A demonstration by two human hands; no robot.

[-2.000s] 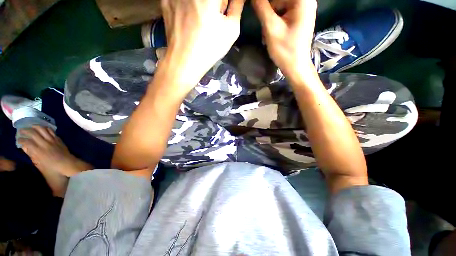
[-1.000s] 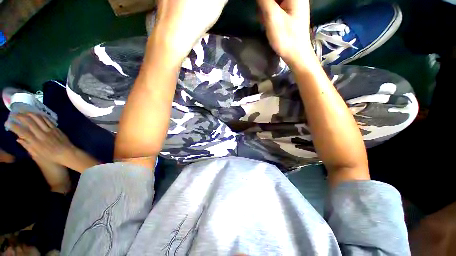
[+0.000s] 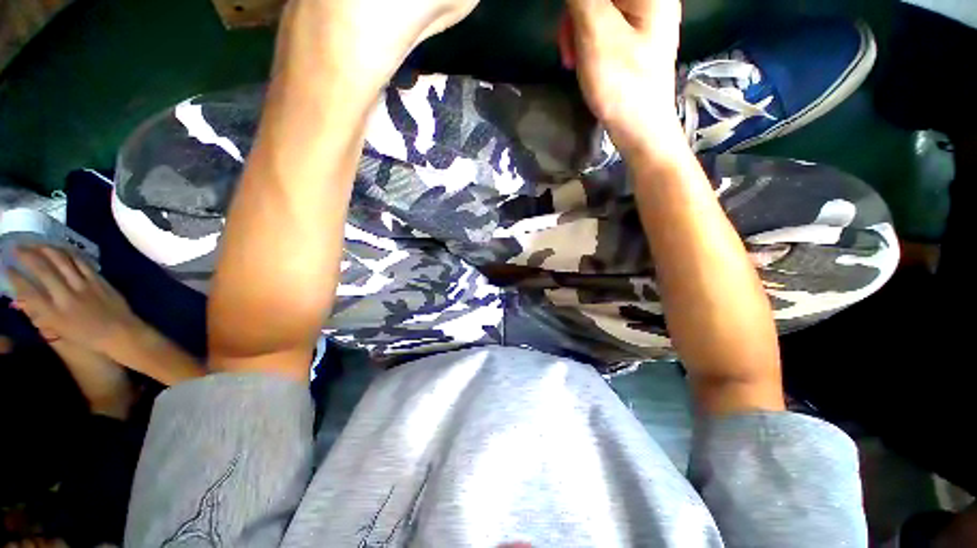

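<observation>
My left hand [image 3: 429, 13] is at the top edge, mostly cut off. Its wrist and part of the palm side show, but the fingers are out of the picture. My right hand [image 3: 627, 54] is also at the top edge, to the right of it, with a gap between the two. Its fingers are partly cut off by the edge. A small reddish patch shows beside its thumb side; I cannot tell what it is. No held object can be made out in either hand.
My crossed legs in camouflage trousers [image 3: 450, 193] lie below my arms. A blue shoe [image 3: 798, 80] is at the upper right on the green floor [image 3: 64, 118]. Another person's hand [image 3: 80, 305] rests near a whitish shoe at the left. A brown wooden or carton piece [image 3: 249, 11] is at the top.
My left forearm has moved to the left, and its hand is more cut off than at first. My right hand has moved little. The other person's hand at the left has shifted.
</observation>
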